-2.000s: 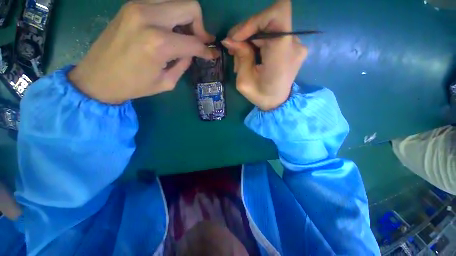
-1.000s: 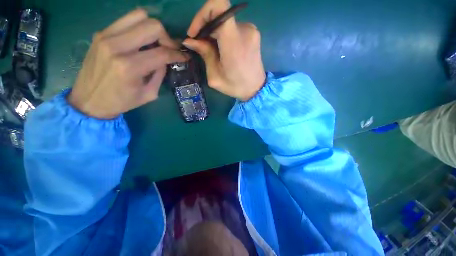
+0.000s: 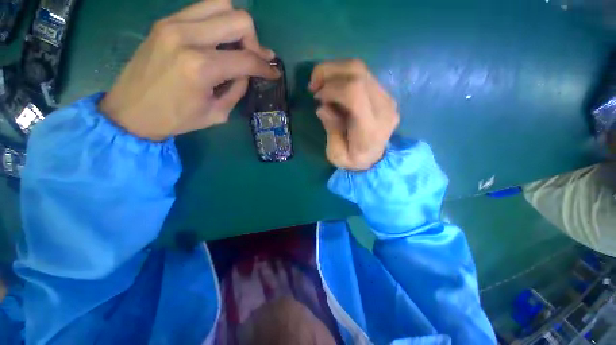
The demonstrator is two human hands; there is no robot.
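Observation:
A black handset unit [image 3: 272, 128] lies on the green table in front of me, with silver and blue board patches on its lower half. My left hand [image 3: 196, 71] reaches over from the left, thumb and forefinger together on the unit's upper end, where a tiny pale spot shows. Whether they pinch a small part there is hidden. My right hand [image 3: 358, 113] is to the right of the unit, apart from it, fingers curled. The dark pen-like tool is not visible; whether the curled fingers hide something I cannot tell.
Several black handset units [image 3: 46, 47] lie in a loose group at the left. The green table [image 3: 432, 141] has small whitish scraps [image 3: 486, 182] near its right front edge. A neighbour's pale sleeve [image 3: 574, 205] and a dark shiny item [image 3: 603, 111] are at the right.
My right hand has moved right and down, away from the unit's upper end, and the dark tool no longer shows. My left hand stays at the unit's upper end.

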